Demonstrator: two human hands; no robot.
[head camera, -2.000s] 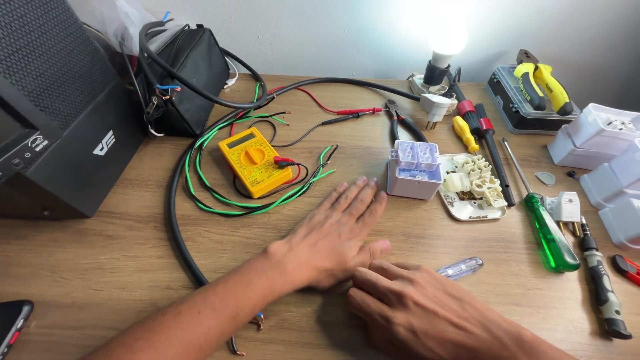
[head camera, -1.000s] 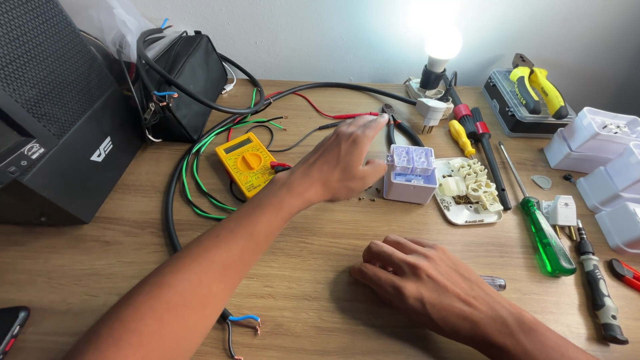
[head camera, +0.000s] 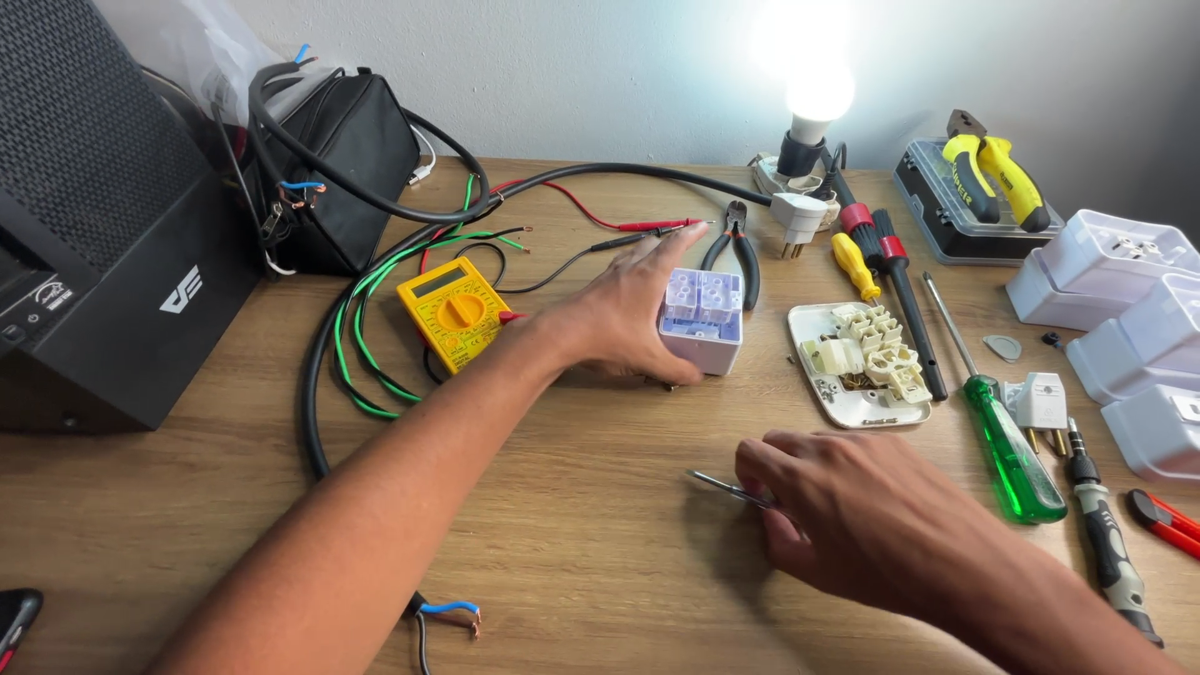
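Observation:
My left hand (head camera: 633, 314) reaches to the left side of a small white plastic electrical box (head camera: 714, 352) with clear-topped parts in it; thumb and fingers are spread around its near and far corners, and firm contact cannot be told. In my right hand (head camera: 825, 506) is a small screwdriver (head camera: 727, 488), its metal shaft pointing left and its handle mostly hidden by the fingers. Diagonal cutting pliers (head camera: 734, 246) lie just behind the box. A yellow multimeter (head camera: 454, 311) is left of my left hand, its red probe (head camera: 656, 225) and black probe (head camera: 623, 240) behind the hand.
A lit bulb (head camera: 819, 94) stands at the back. At right are a white plate of cream terminal parts (head camera: 848, 398), a green-handled screwdriver (head camera: 1017, 459), yellow pliers (head camera: 1017, 187) and white boxes (head camera: 1078, 291). Black cable (head camera: 314, 394) curves along the left, near a black bag (head camera: 342, 159) and black speaker-like case (head camera: 103, 281).
My left hand, flat on the table two seconds ago, then over the probes, is now beside the white box. My right hand has picked up the small screwdriver from the table.

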